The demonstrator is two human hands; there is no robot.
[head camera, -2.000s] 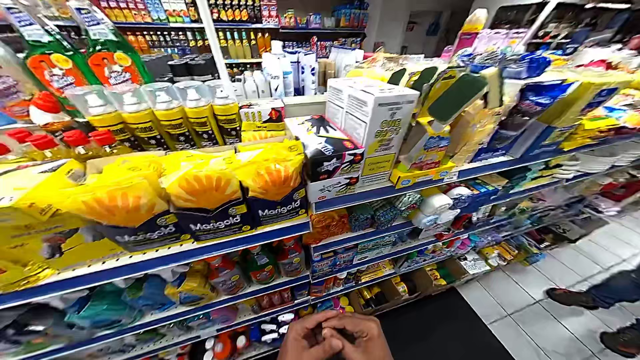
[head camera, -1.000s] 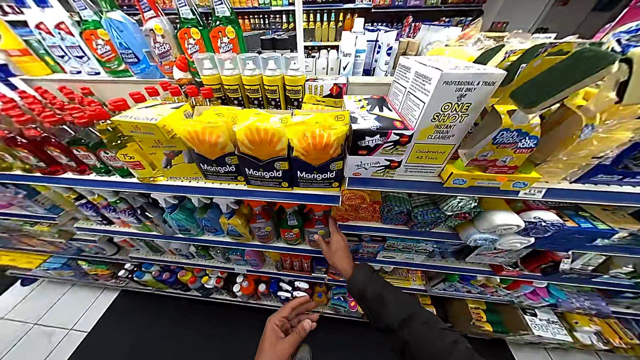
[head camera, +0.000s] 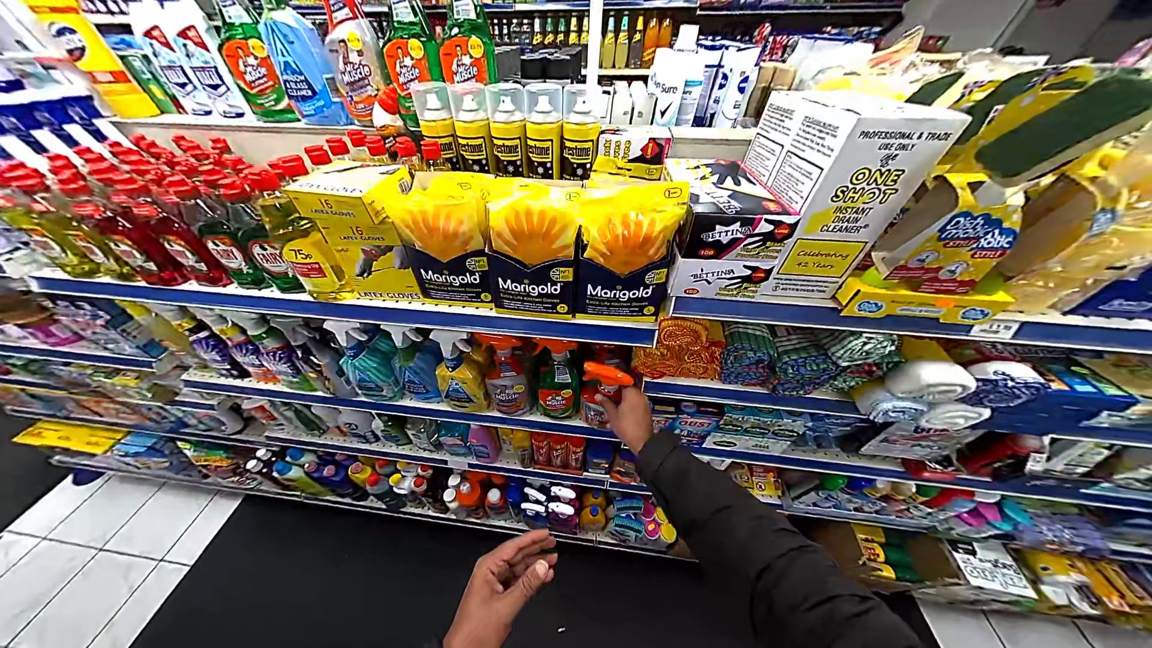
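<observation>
My right hand is at the right end of the second shelf, around the neck of a spray bottle with an orange trigger head. Its fingers are partly hidden behind the bottle and its body shows only in part. Left of it stand a green-bodied spray bottle and a Mr Muscle spray bottle. Rolled orange cloths lie just to the right. My left hand hangs in front of the lower shelves with fingers loosely curled and nothing in it.
Above the right hand runs the blue edge of the top shelf, holding Marigold glove packs and a tall drain cleaner box. Red-capped bottles crowd the left. Open cardboard boxes stand low at right. A black mat covers the floor.
Two seconds ago my hands were together low in view. The right hand has since reached to the second shelf and taken hold of the orange-headed spray bottle. The view has swung left.
</observation>
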